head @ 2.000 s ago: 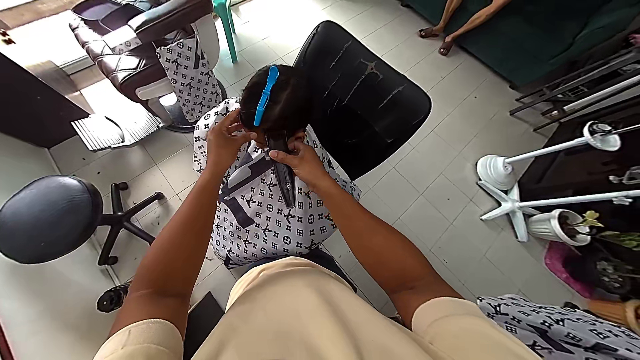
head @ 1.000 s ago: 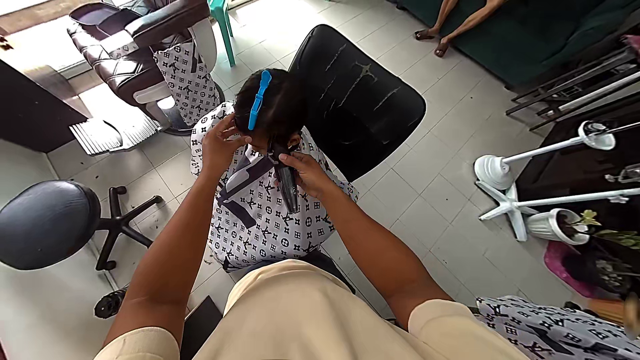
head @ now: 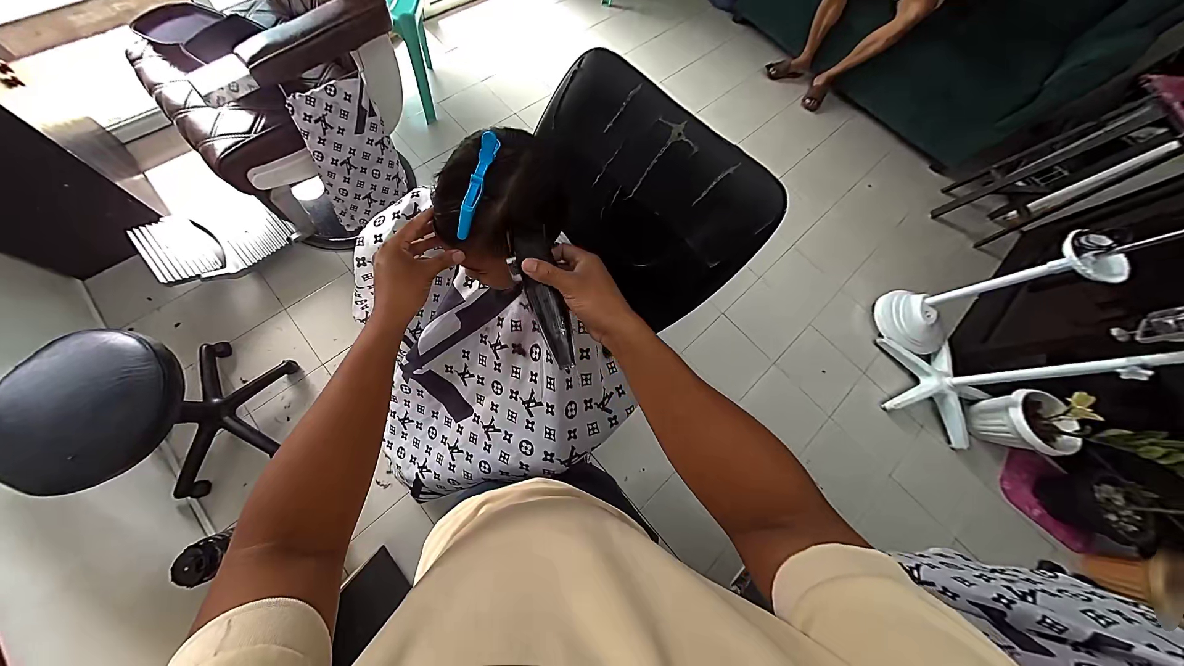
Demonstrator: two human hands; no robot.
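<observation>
A person in a black-and-white patterned barber cape point(head: 518, 398) sits in front of me, with a blue sectioning clip point(head: 476, 185) fixed in the dark hair point(head: 527, 180). My right hand point(head: 583, 285) grips a dark hair clipper point(head: 548, 310), its head up against the side of the person's head and its body pointing down over the cape. My left hand point(head: 407, 268) is at the other side of the head, fingers bent and touching the hair near the face. Whether those fingers pinch any hair is too small to tell.
A black chair back point(head: 666, 176) with worn lines stands behind the person. A wheeled stool point(head: 88, 412) is at left, a brown barber chair point(head: 222, 120) at upper left. White stands point(head: 934, 379) and a potted plant point(head: 1017, 421) are at right. Another person's legs point(head: 860, 51) show at the top.
</observation>
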